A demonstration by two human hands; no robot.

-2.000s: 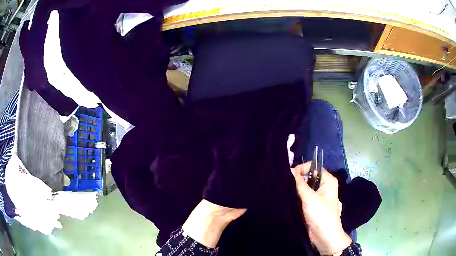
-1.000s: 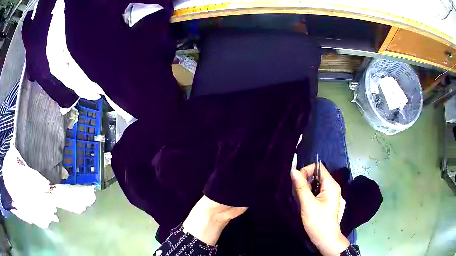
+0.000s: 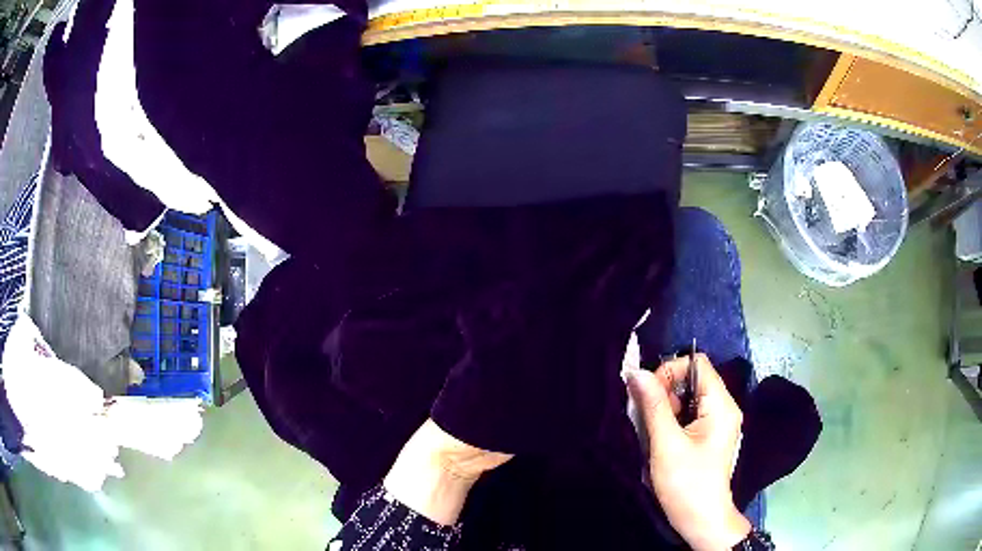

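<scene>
A very dark purple-black velvet garment [image 3: 538, 291] lies across my lap. A narrow white backing strip [image 3: 632, 353] shows at its right edge, by my right thumb. My right hand [image 3: 695, 441] pinches this edge between thumb and finger and also holds small dark metal snips [image 3: 691, 377], points upward. Whether the blades are open is too small to tell. My left hand [image 3: 442, 463] is at the lower left of the garment; its fingers are hidden under the velvet, so its grip does not show.
A flat dark panel [image 3: 549, 135] lies beyond the garment, before the yellow-edged worktable [image 3: 603, 22]. A clear waste tub [image 3: 802, 231] stands on the right. At the left are a blue crate [image 3: 172, 361], grey cloth [image 3: 81, 280], white scraps [image 3: 65, 414] and hanging velvet with white strips [image 3: 135, 135].
The garment's upper edge and right side have shifted, and less of the white strip shows than at first. My right hand has moved slightly down and right, keeping the snips. My left hand has barely moved.
</scene>
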